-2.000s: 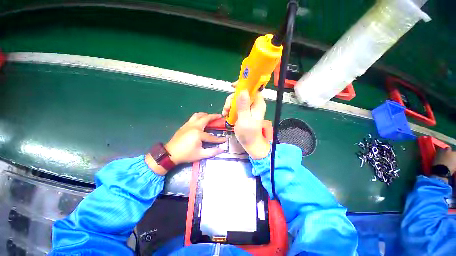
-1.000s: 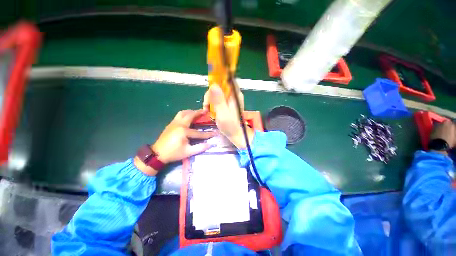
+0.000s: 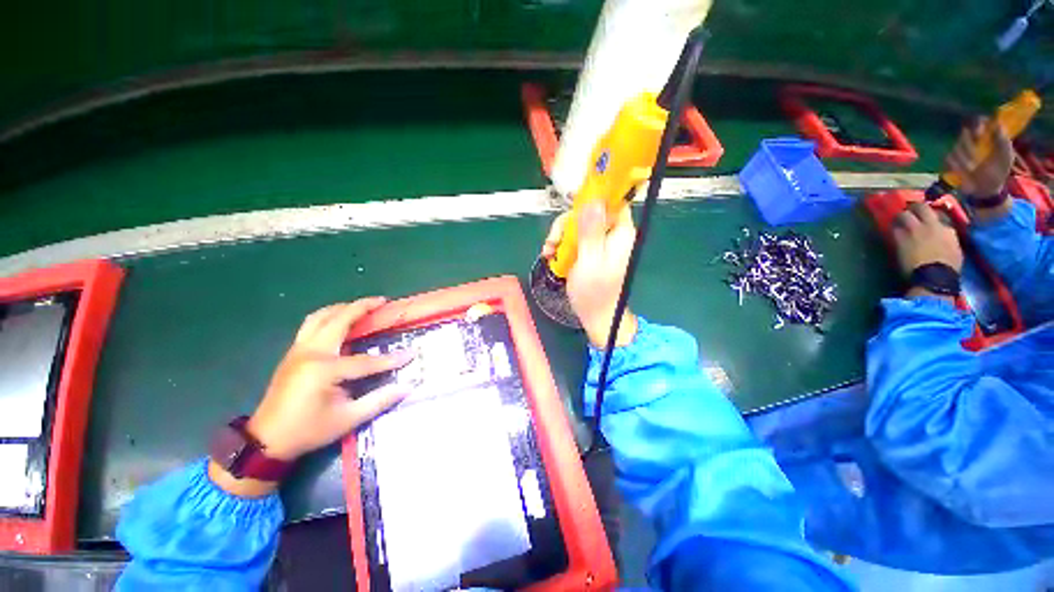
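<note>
The open tablet lies in a red frame in front of me, tilted a little. My left hand rests on the frame's upper left side, fingers spread over the pale board area at the tablet's top end. My right hand grips the yellow electric screwdriver, its black tip pointing down at the round dark screw dish, right of the frame. The hand and driver partly cover the dish. Whether the tip touches a screw cannot be seen. The dark cord runs down across my right wrist.
Another red frame with a tablet lies at the left. A heap of small parts and a blue bin are at the right. A plastic-wrapped post and red frames stand beyond the pale rail. A neighbour's hands work with another yellow driver.
The screwdriver in my right hand has moved off the tablet's top end, right to the screw dish. The view has shifted right, and a red-framed tablet shows more fully at the left.
</note>
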